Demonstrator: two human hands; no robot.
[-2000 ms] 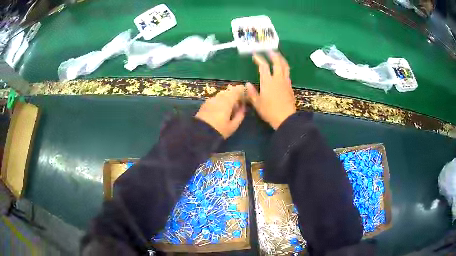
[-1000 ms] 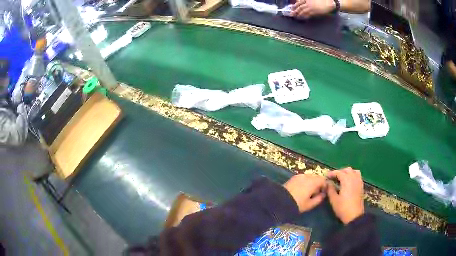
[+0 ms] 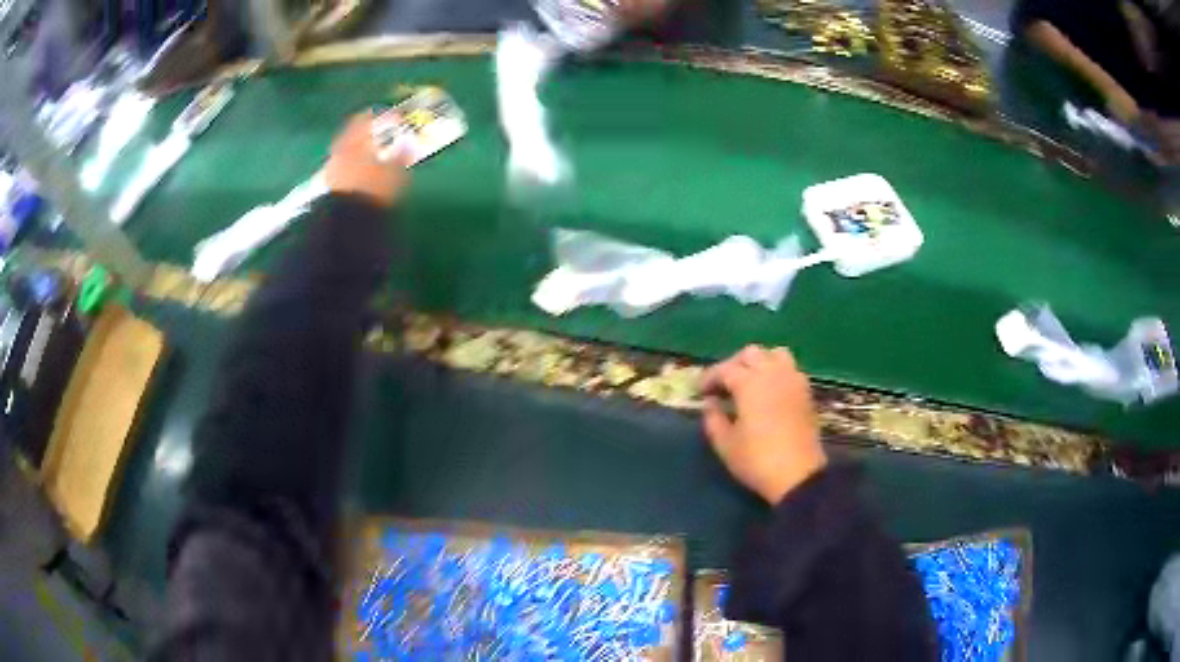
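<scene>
My left hand (image 3: 365, 160) is stretched out over the green belt, blurred, with its fingers at the near-left edge of a white housing with a circuit board (image 3: 425, 126). A whitish plastic wrap (image 3: 259, 233) trails from that unit towards the near left. My right hand (image 3: 764, 420) is over the worn edge rail with thumb and fingertips close together; whether a small part is between them cannot be told. Blue disc components with thin legs fill the left cardboard tray (image 3: 518, 601) and the far right of the right cardboard tray (image 3: 1029, 582), partly hidden by my right sleeve.
Another white unit (image 3: 864, 224) with wrap lies mid-belt, and one more (image 3: 1156, 360) at the far right. A white wrap (image 3: 524, 110) lies across the belt near another person's hands. An empty cardboard box (image 3: 104, 420) stands at left. A person (image 3: 1100, 65) is at the upper right.
My left hand has left my right hand and reached far left to a unit on the belt. My right hand stays near the rail. The camera view has shifted.
</scene>
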